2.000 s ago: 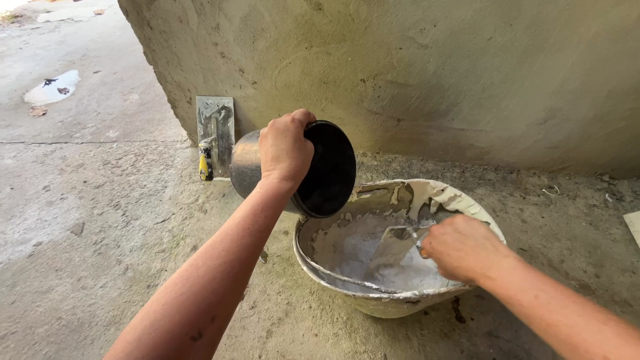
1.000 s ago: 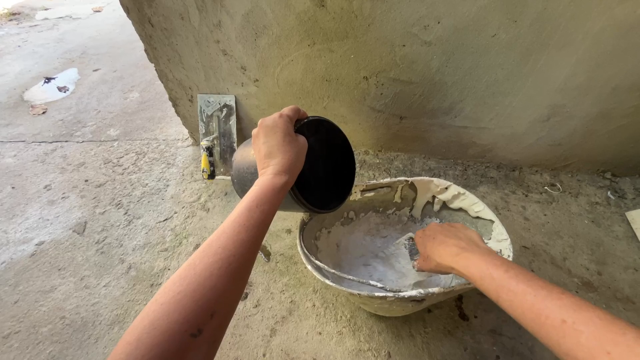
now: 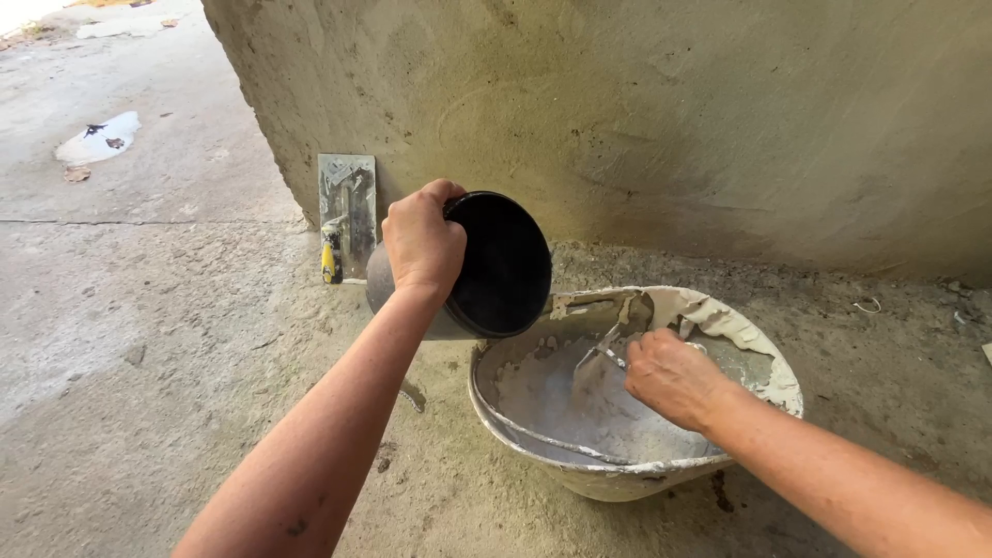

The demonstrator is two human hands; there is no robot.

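My left hand grips the rim of a black bucket, which is tilted on its side with its mouth toward the right, over the left edge of an oval bucket. That oval bucket stands on the floor, its rim crusted with dried plaster and its wire handle lying along the near side. Whitish powder or plaster covers its bottom. Inside it, my right hand is closed on a plaster-coated trowel, whose blade reaches into the material. The black bucket's inside is too dark to make out.
A finishing trowel with a yellow and black handle leans against the rough plastered wall behind the buckets. Concrete floor stretches left and in front. A white patch with leaves lies at the far left.
My right hand dipped lower into the oval bucket one second ago and now sits higher, with the trowel blade showing again. My left hand holds the black bucket tilted throughout.
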